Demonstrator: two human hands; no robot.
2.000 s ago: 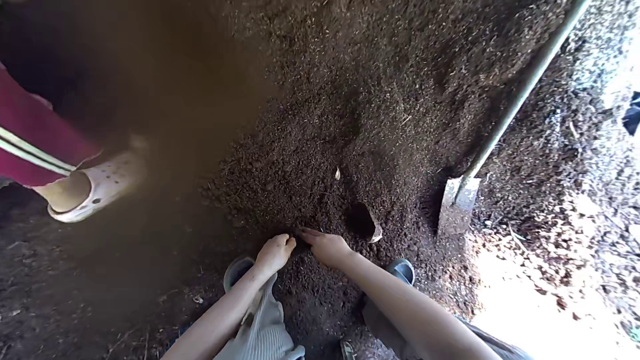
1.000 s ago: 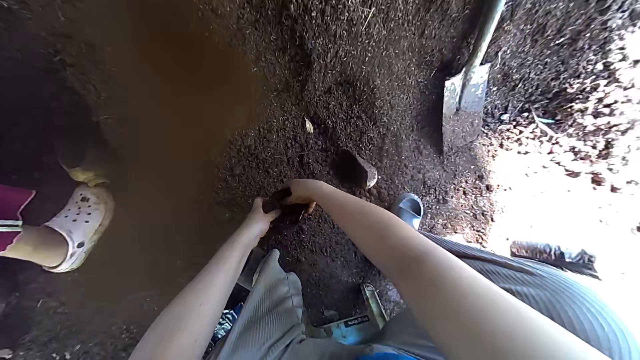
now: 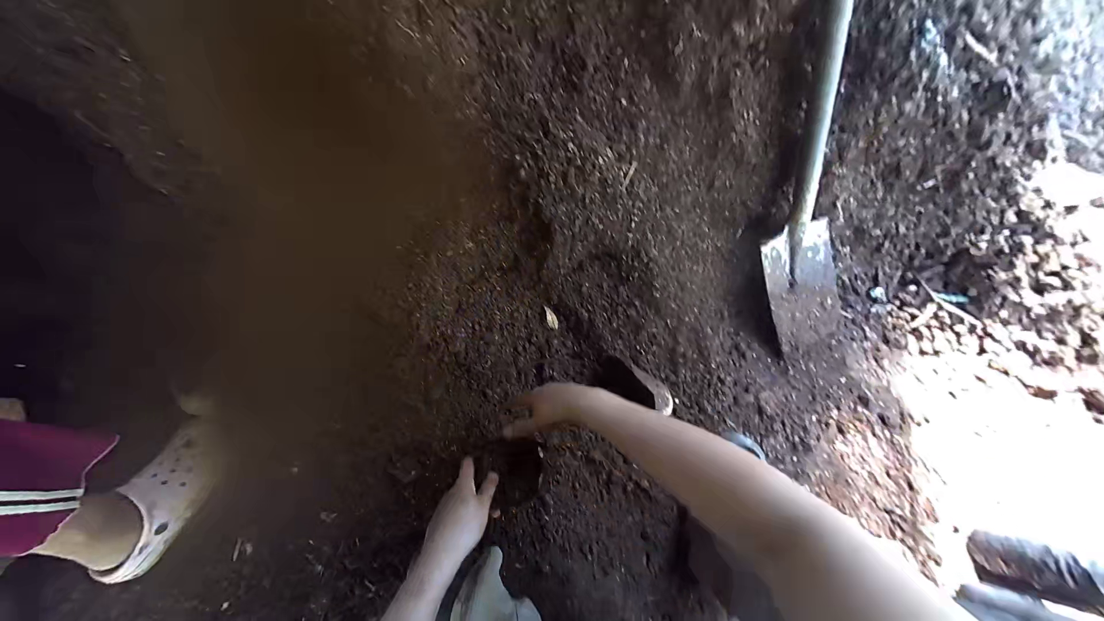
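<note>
Dark loose soil (image 3: pixel 604 259) covers the ground before me. Low in the middle, my left hand (image 3: pixel 461 509) has its fingers apart at the left edge of a dark round container or bag (image 3: pixel 519 473), whose lower part is hidden. My right hand (image 3: pixel 545 409) is just above that container, fingers spread over the soil; whether soil is in it is unclear. Right of my right hand a second dark container with a pale rim (image 3: pixel 655 392) lies tilted, partly sunk in the soil. A small dry leaf (image 3: pixel 551 318) rests above my right hand.
A shovel with a metal blade (image 3: pixel 802 289) and long handle (image 3: pixel 824 121) lies at the upper right. At left stands a person's foot in a pale clog (image 3: pixel 168 500), below a maroon trouser leg (image 3: pixel 43 483). Dark cylindrical things (image 3: pixel 1031 565) lie in bright light at lower right.
My hands, together in the earlier frames, are now apart, the right one farther up over the soil. A round dark container now shows between them.
</note>
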